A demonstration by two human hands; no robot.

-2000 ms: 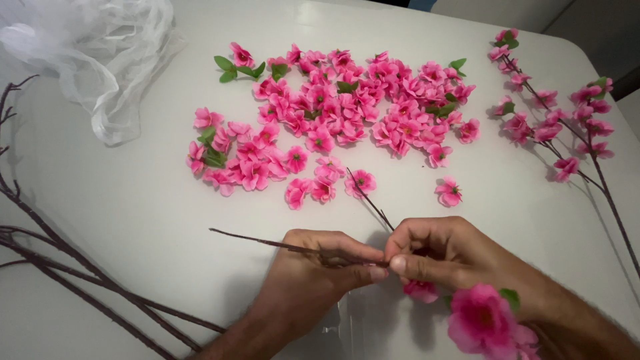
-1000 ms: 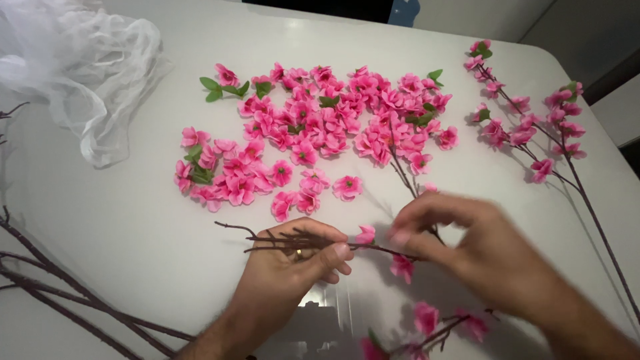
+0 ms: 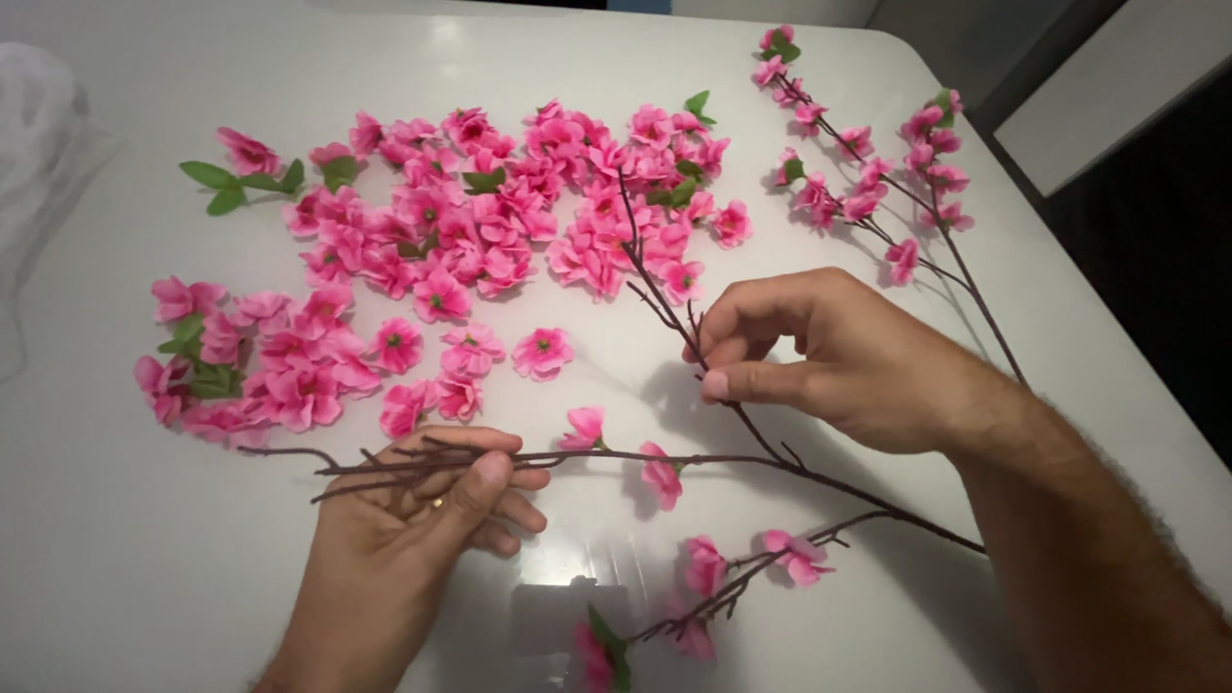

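Observation:
My left hand pinches the bare twigs at the tip of a brown artificial branch, thumb on top. Two pink fabric blossoms sit on that branch just right of my fingers. Between thumb and fingers, my right hand holds a bare side twig of the same branch, pointing up and away. A lower side twig with several blossoms and a green leaf hangs nearest to me. Past my hands lies a large pile of loose pink blossoms, with a smaller cluster at its near left.
A finished-looking artificial blossom branch lies along the right side of the white table. Green leaf sprigs lie at the far left of the pile. Crumpled sheer white material rests at the left edge.
My right hand has moved from beside my left hand to the side twig and taken hold of it. The lower side twig with blossoms has come into fuller view.

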